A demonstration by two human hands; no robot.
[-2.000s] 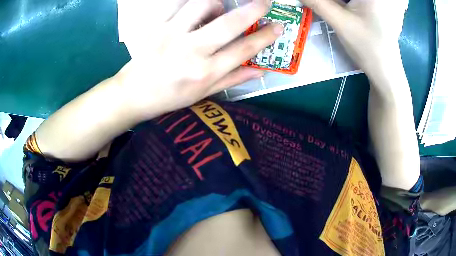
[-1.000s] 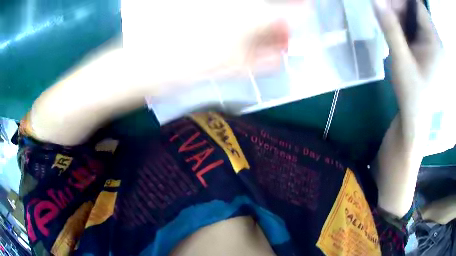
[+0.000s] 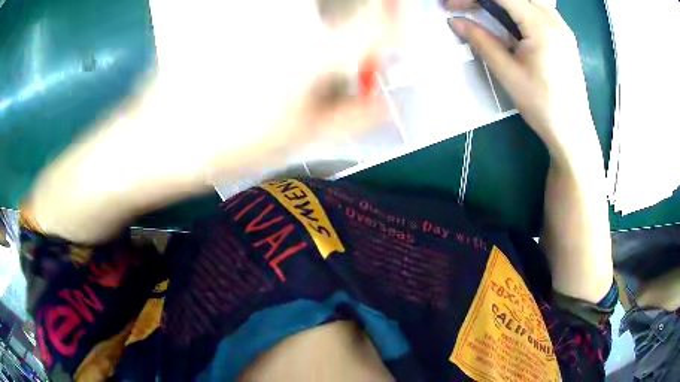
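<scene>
My left hand [image 3: 320,97] is heavily blurred and washed out over the sheets. A bright orange-red part of the phone housing [image 3: 367,77] shows at its fingers, held there; the rest of the housing and its board cannot be made out. My right hand [image 3: 533,63] is at the top right, closed around a slim dark tool [image 3: 501,18], whose tip is not clear. The sheet with grey rectangles split by pale lines [image 3: 429,112] lies under and between both hands, glared out at the top.
A dark green worktop [image 3: 67,97] surrounds the sheets. White sheets [image 3: 645,112] lie at the right edge. Part of another person in grey clothing [image 3: 656,339] shows at the lower right. My dark printed shirt is close to the worktop's near edge.
The housing, earlier under both hands with its board showing, has moved left with my left hand. My right hand moved right, then back over the sheet; the dark tool now shows in it.
</scene>
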